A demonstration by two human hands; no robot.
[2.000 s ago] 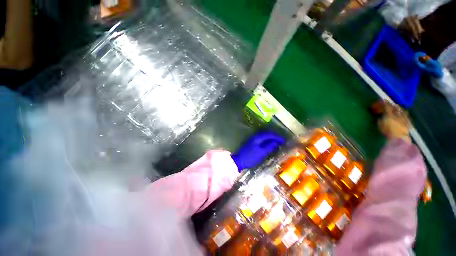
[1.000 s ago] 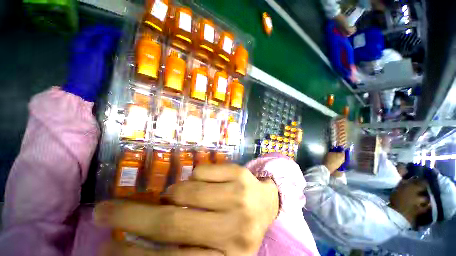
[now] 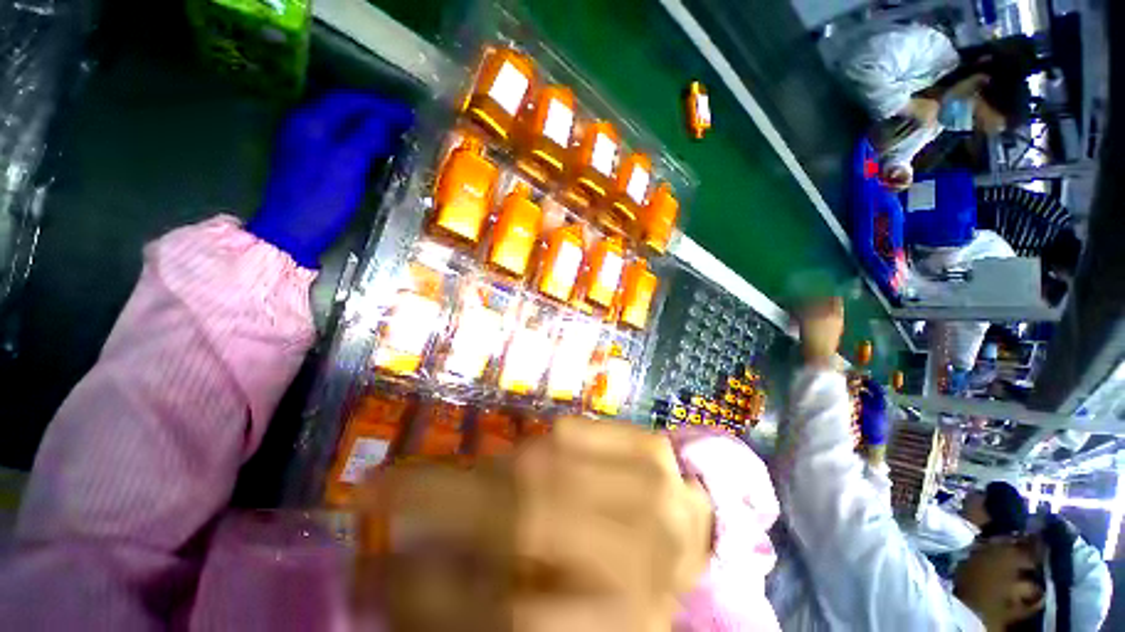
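A clear blister tray [image 3: 364,290] lies in front of me with rows of glossy orange units [image 3: 517,231], several with white labels. Glare whitens the third row. My left hand [image 3: 327,167], in a blue-purple glove, rests at the tray's upper left edge; it holds no unit that I can see. My right hand [image 3: 543,531], bare and blurred, is over the lower rows and hides part of them. Whether it holds anything cannot be told.
A green box [image 3: 253,43] is at the upper left, by the rail. A small-pocket tray [image 3: 709,352] is right of the main tray. The green belt [image 3: 629,99] carries a loose orange unit [image 3: 700,110]. A neighbour's white sleeve [image 3: 827,457] reaches toward the belt. Blue bins [image 3: 873,228] stand across it.
The tray and my left hand appear further right and lower in the view. My right hand is still over the lower rows, more blurred. The neighbour's arm now extends toward the belt.
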